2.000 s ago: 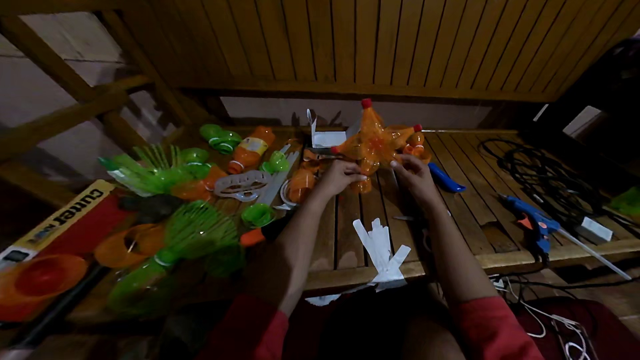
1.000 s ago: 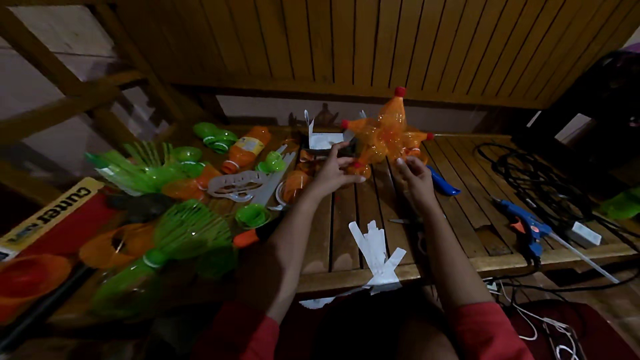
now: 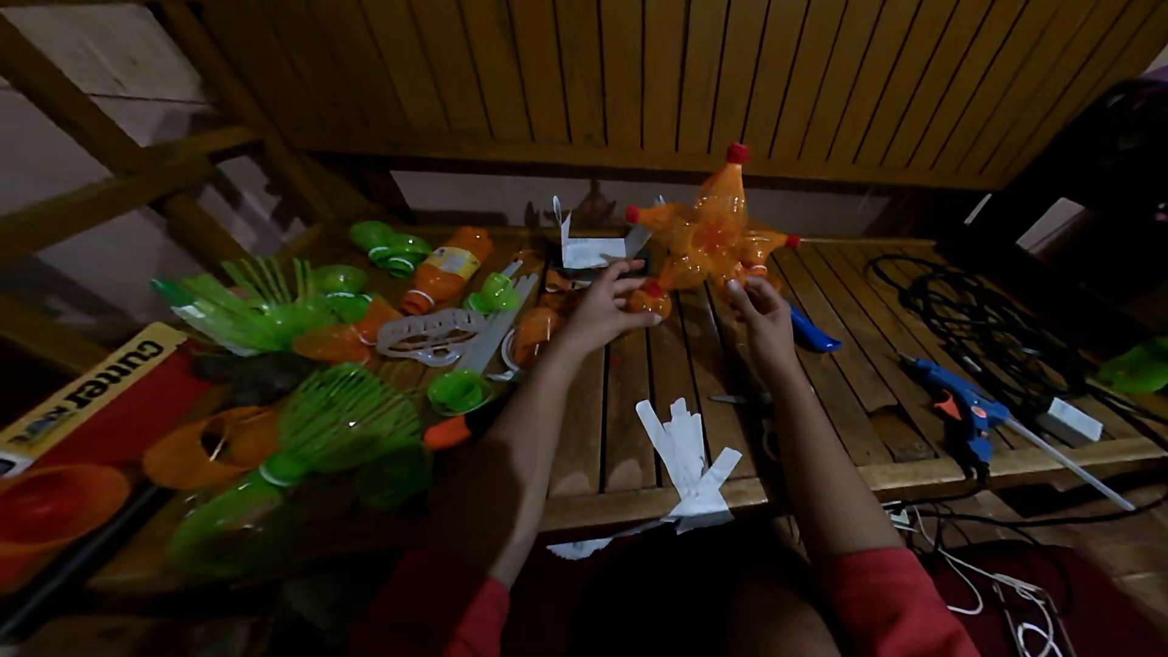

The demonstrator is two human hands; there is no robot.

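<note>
An orange star made of plastic bottle tops with red caps (image 3: pixel 712 239) is upright above the slatted wooden bench. My right hand (image 3: pixel 759 310) pinches its lower right side between thumb and fingers. Beside the star's lower left point is my left hand (image 3: pixel 616 310), its fingers apart around the red cap; whether they touch it I cannot tell. White paper strips (image 3: pixel 684 456) lie at the bench's front edge between my forearms. Behind my left hand stands a small open white box (image 3: pixel 595 252).
Green cut bottles (image 3: pixel 342 415), an orange bottle (image 3: pixel 449 270) and a cutter knife package (image 3: pixel 100 392) crowd the left. A blue glue gun (image 3: pixel 963 406) with a glue stick, black cable coils (image 3: pixel 976 319) and a blue-handled tool (image 3: pixel 810 328) are at right.
The star has been raised from low over the bench and tilted, then turned more upright. My left hand's fingers have spread near its lower left point.
</note>
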